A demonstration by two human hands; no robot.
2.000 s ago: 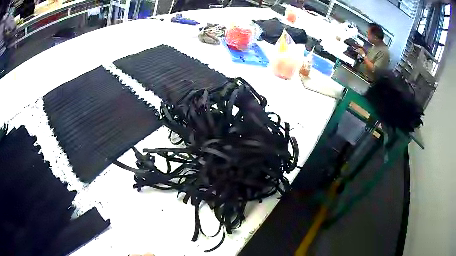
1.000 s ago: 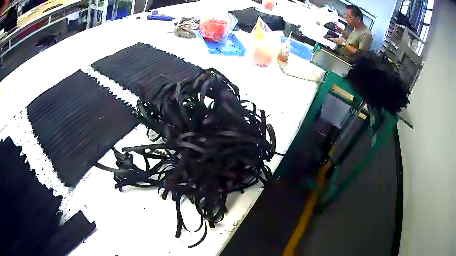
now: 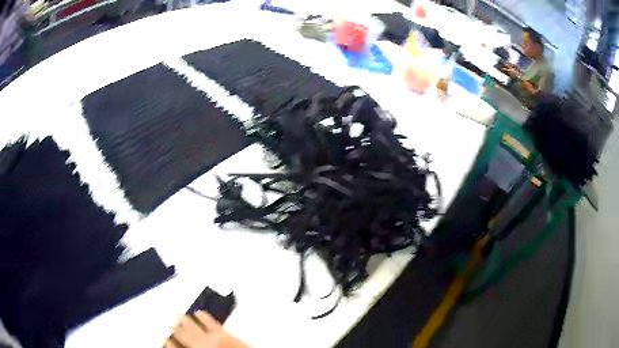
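My right hand [image 3: 205, 332] is at the bottom edge, cut off and blurred, with its fingers on a short visible end of a black fabric band [image 3: 216, 303]. The rest of that band is hidden. My left hand is not in view. A large dark stack of bands [image 3: 54, 238] lies at the left, with one angled piece [image 3: 132, 279] at its near right corner. A tangle of narrow black strips [image 3: 360, 183] lies right of centre, with loose ends trailing towards me.
Two laid-out blocks of bands [image 3: 163, 132] [image 3: 261, 75] lie beyond. The white table [image 3: 271, 279] ends at the right, beside a green frame [image 3: 485, 160] holding a fuzzy black bundle [image 3: 563, 139]. Bags [image 3: 351, 35] and blue sheets [image 3: 366, 58] lie farther back. A person sits at the back right.
My right hand has come into view at the bottom with the black band end. The view has shifted, so the table's contents appear farther right and higher. The tangle and blocks look unmoved on the table.
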